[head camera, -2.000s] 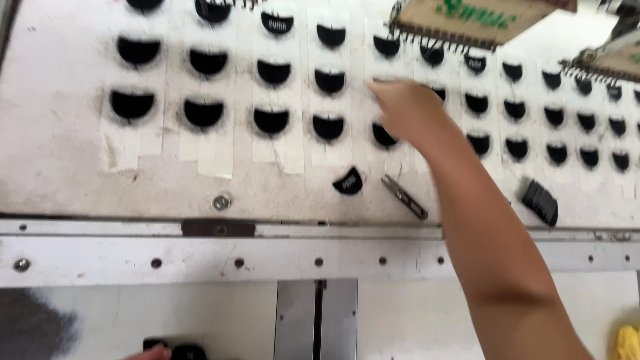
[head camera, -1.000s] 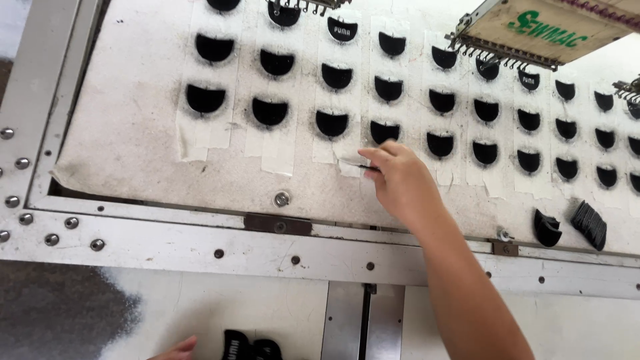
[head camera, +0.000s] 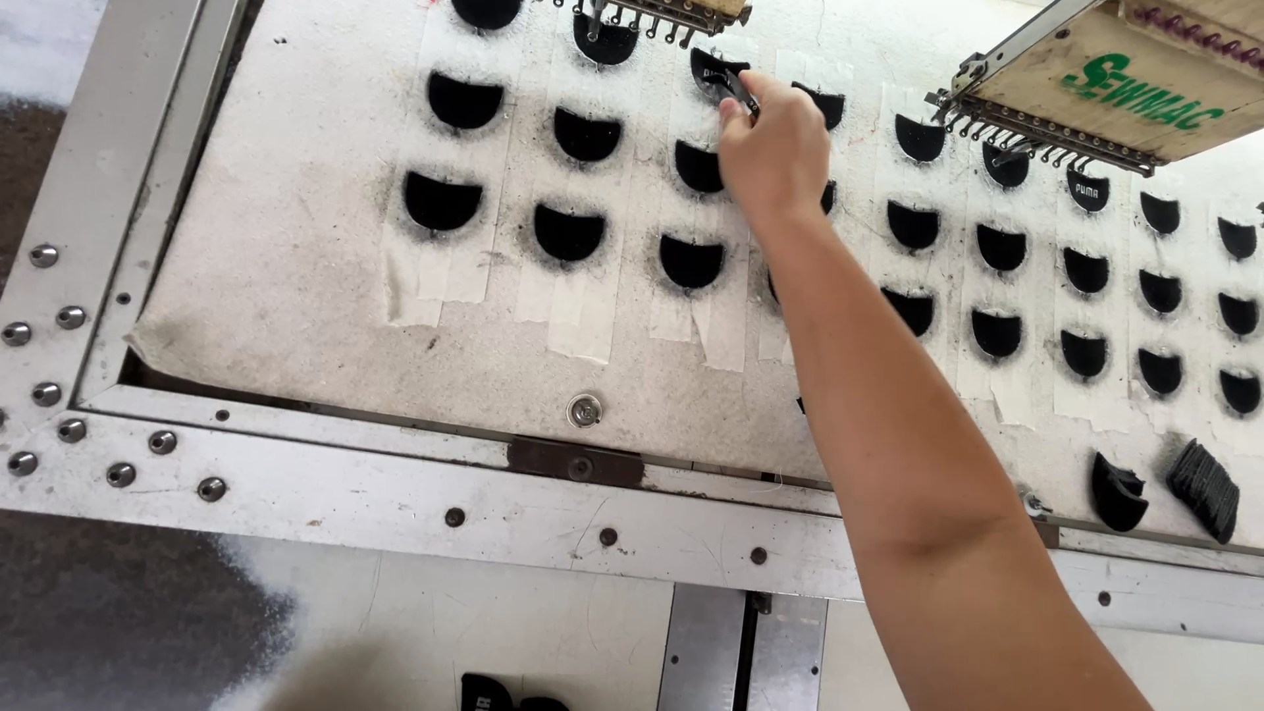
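My right hand (head camera: 780, 148) is shut on small dark thread snips (head camera: 746, 94), their tip at a black half-round patch (head camera: 718, 74) with light Puma lettering in the upper row. Rows of similar black half-round pieces (head camera: 442, 202) lie on the white backing sheet (head camera: 296, 286), with dark lint around them and strips of pale tape under them. Below the machine frame, at the bottom edge of the view, are loose black patches (head camera: 486, 693). My left hand is out of view.
The Sewmac embroidery head (head camera: 1106, 89) with its needle row hangs at upper right, another needle bar (head camera: 671, 18) at top centre. A metal frame (head camera: 326, 484) borders the sheet. A stack of black patches (head camera: 1203, 489) and a few loose ones (head camera: 1118, 492) lie near its edge.
My right hand has moved from the lower row up to the lettered patch in the upper row. My left hand, partly seen at the bottom earlier, has left the view. The view has shifted left.
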